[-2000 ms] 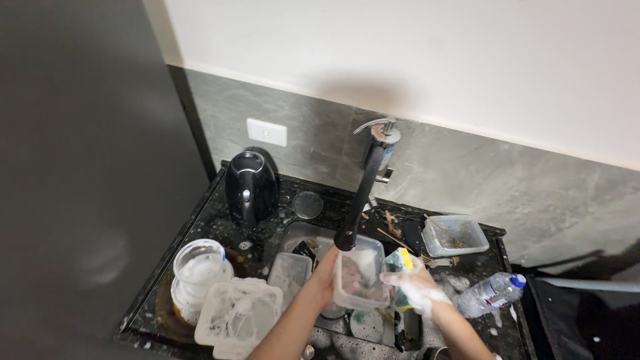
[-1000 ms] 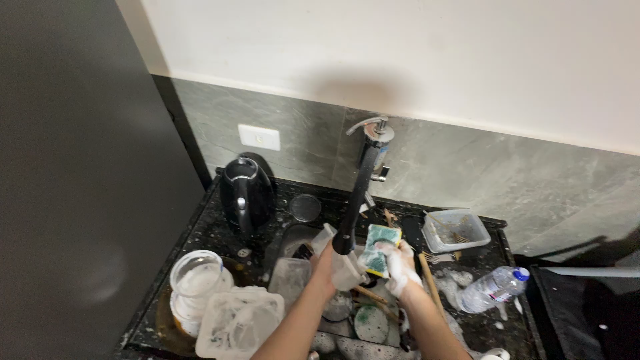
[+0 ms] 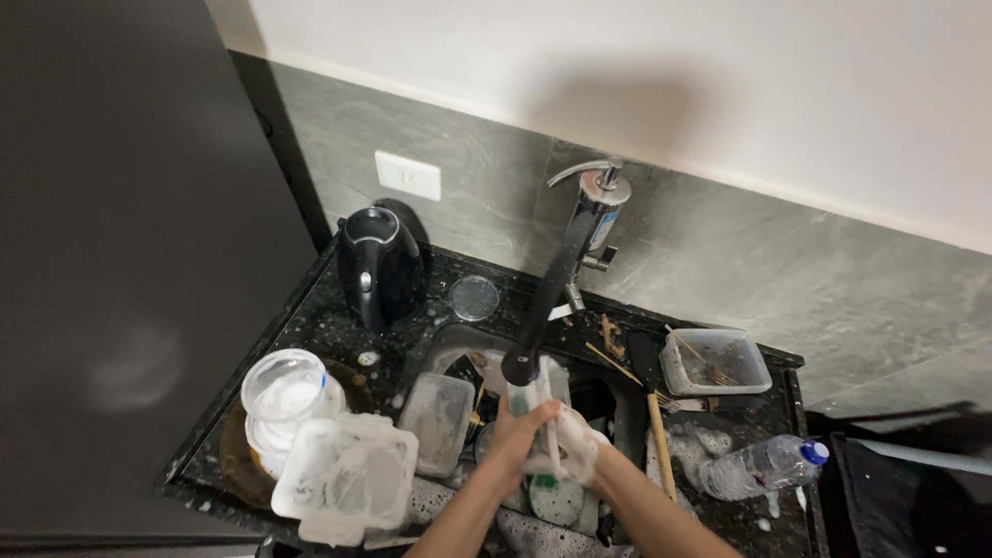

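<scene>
My left hand (image 3: 518,438) grips a translucent plastic container (image 3: 552,399) just under the black faucet spout (image 3: 527,360). On the container's other side is my right hand (image 3: 575,446), covered in suds; the sponge is mostly hidden, and a greenish patch shows through the plastic. Below both hands lies the sink (image 3: 453,337), holding another plastic container (image 3: 438,422), a soapy round item with a green patch (image 3: 556,500) and other dishes.
Soapy tubs (image 3: 291,399) and a sudsy container (image 3: 349,477) stand at left, near a black electric kettle (image 3: 380,267). At right are a food-stained container (image 3: 717,360), a wooden-handled utensil (image 3: 661,446), forks and a plastic bottle (image 3: 763,467). A clear round lid (image 3: 474,298) lies behind the sink.
The sponge, plainly visible in my right hand a second ago, is now mostly hidden. My right hand has moved left against the container, which has been turned in my left hand.
</scene>
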